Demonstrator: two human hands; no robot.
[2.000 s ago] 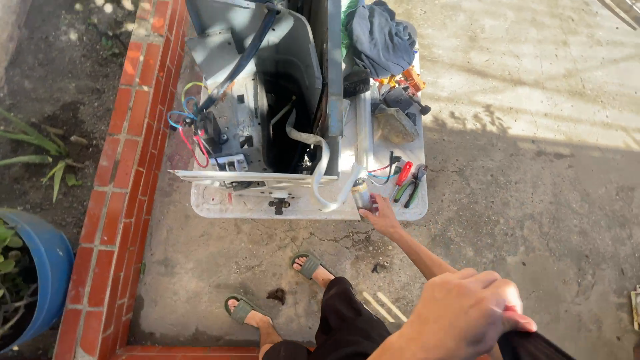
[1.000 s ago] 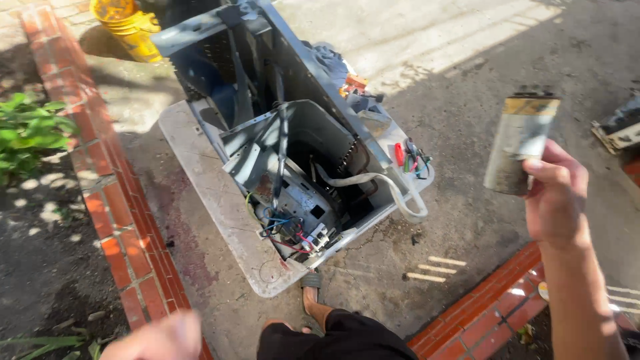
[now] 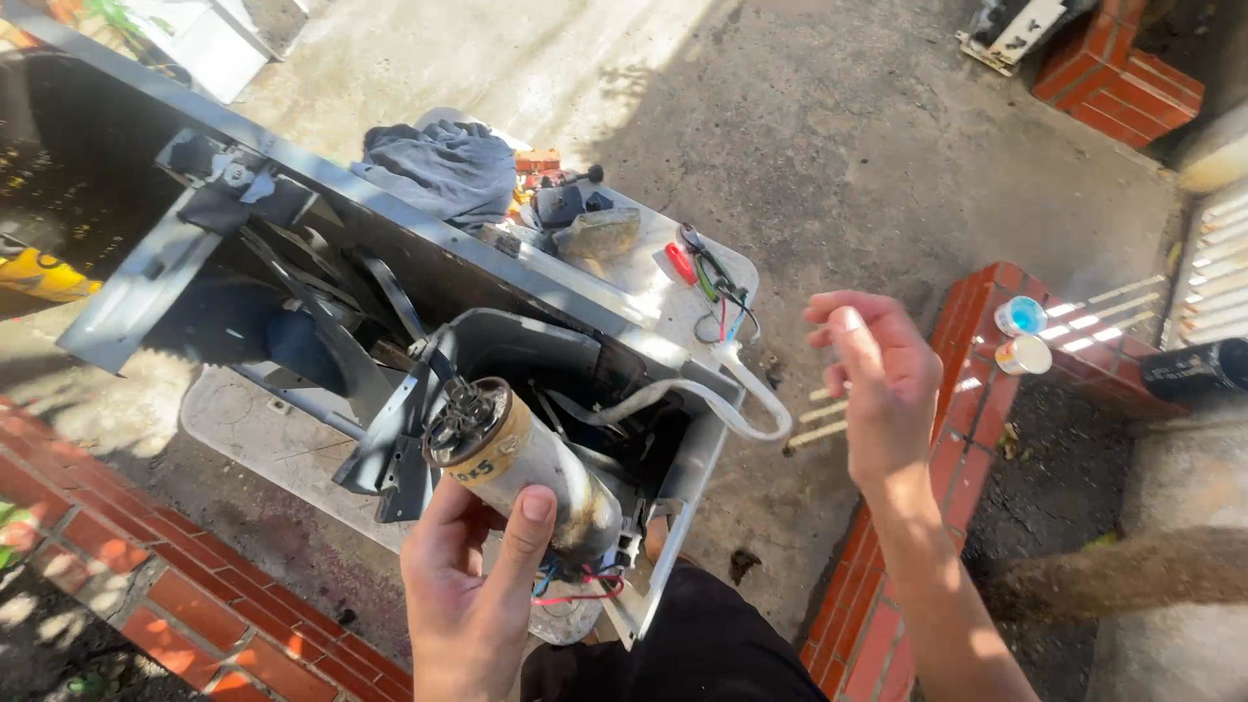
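Note:
My left hand grips a cylindrical metal capacitor, its terminal end tilted up to the left and a strip of marked yellowish tape round it. Behind the capacitor stands an opened metal appliance housing with wires and a white sheathed cable; the cable's bare coloured ends reach a white board. My right hand is raised to the right of the cable, fingers curled and apart, with nothing in it. Pliers and a red-handled tool lie on the board.
A grey cloth and a stone lie on the board's far part. Low brick borders run at both sides. Two small open tubs stand on the right border. Concrete floor stretches beyond the board.
The capacitor was in my right hand a second ago; now my left hand holds it near the housing. My right hand has let go of it. The view has turned.

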